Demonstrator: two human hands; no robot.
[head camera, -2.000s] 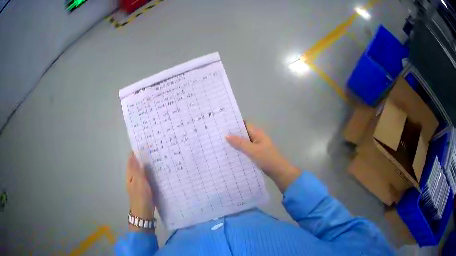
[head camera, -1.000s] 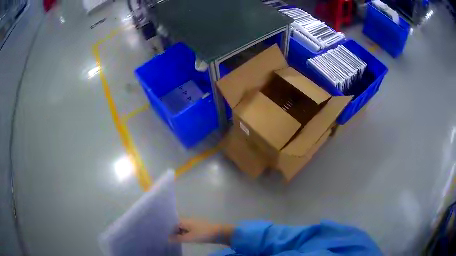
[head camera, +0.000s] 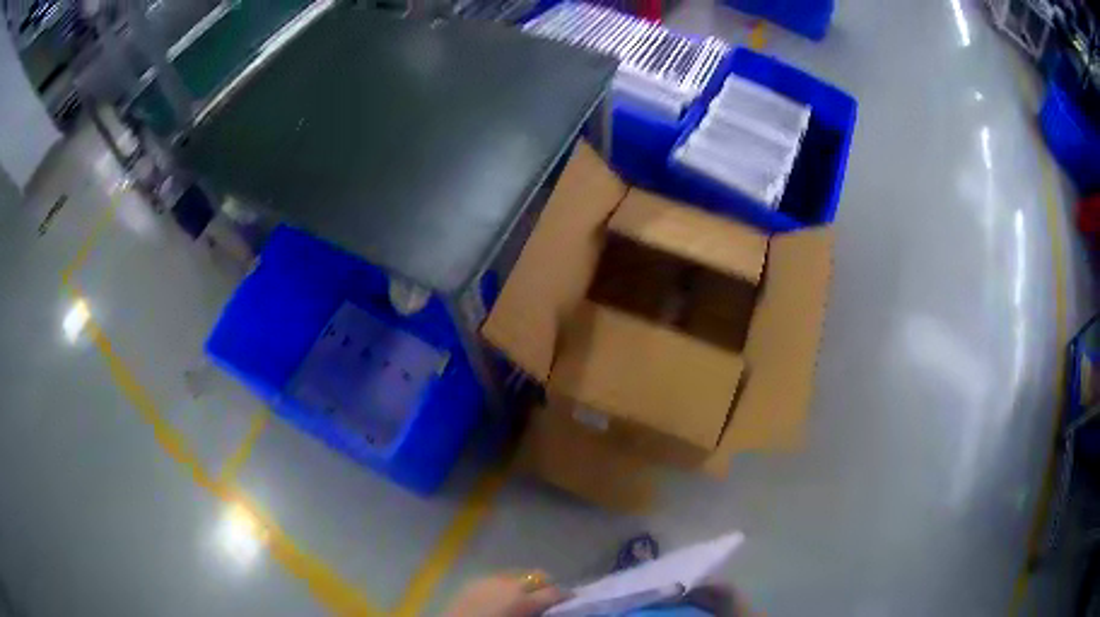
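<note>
White record sheets show at the bottom edge, seen at a low slant and blurred, with their writing not readable. My left hand, with a ring on a finger, is at their left end and grips them; it is cut off by the picture's edge. A blurred skin-toned patch at the right end of the sheets looks like part of my right hand; its fingers cannot be made out. The open brown carton stands on the floor ahead, flaps spread, its dark inside unclear.
A green-topped bench stands left of the carton. A blue tote with a pale panel sits below it. Another blue tote behind the carton holds rows of white flat panels. Yellow lines mark the grey floor. A shoe tip shows near the sheets.
The view has swung from the sheets and floor to the bench and carton. The sheets have moved right and lower in the picture, and now appear almost edge-on.
</note>
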